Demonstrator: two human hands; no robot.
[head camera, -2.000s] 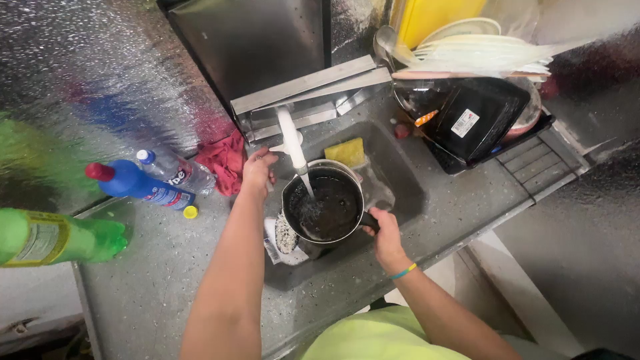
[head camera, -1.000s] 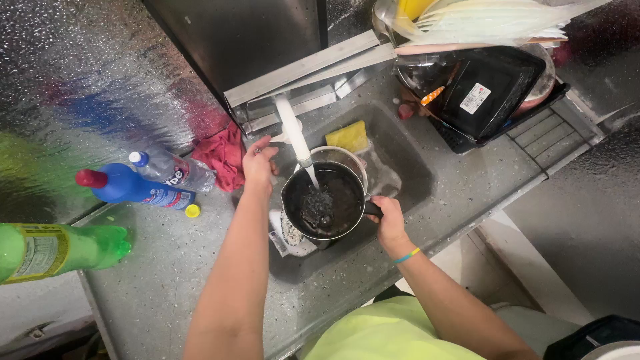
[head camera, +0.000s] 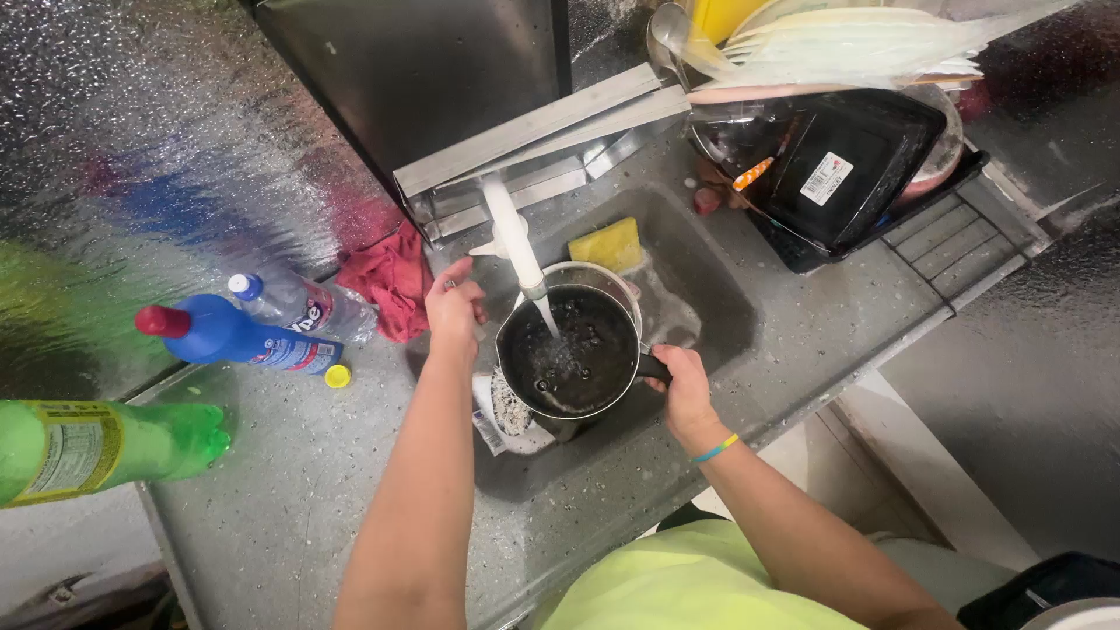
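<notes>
My right hand (head camera: 684, 385) grips the handle of a dark saucepan (head camera: 569, 376), which is over the grey sink basin (head camera: 731, 306). Water runs into the pan from a white faucet (head camera: 516, 241). Just left of the faucet, near its lever, my left hand (head camera: 455, 302) has its fingers partly curled and holds nothing that I can see. Behind the pan a pale round vessel (head camera: 630, 297) shows in part, with a yellow sponge (head camera: 606, 246) beyond it. A speckled scrubbing pad (head camera: 509, 407) lies left of the pan, partly hidden.
A red cloth (head camera: 391, 284), a clear plastic bottle (head camera: 337, 311), a blue bottle (head camera: 214, 328), a yellow cap (head camera: 337, 376) and a green bottle (head camera: 114, 442) are on the left. At the right stand a black plastic tray (head camera: 862, 166), stacked white plates (head camera: 849, 48) and a wire rack (head camera: 949, 236).
My left hand's fingers were nearer the faucet lever two seconds ago and are now lower and more curled. The right hand keeps its hold on the pan under the running water.
</notes>
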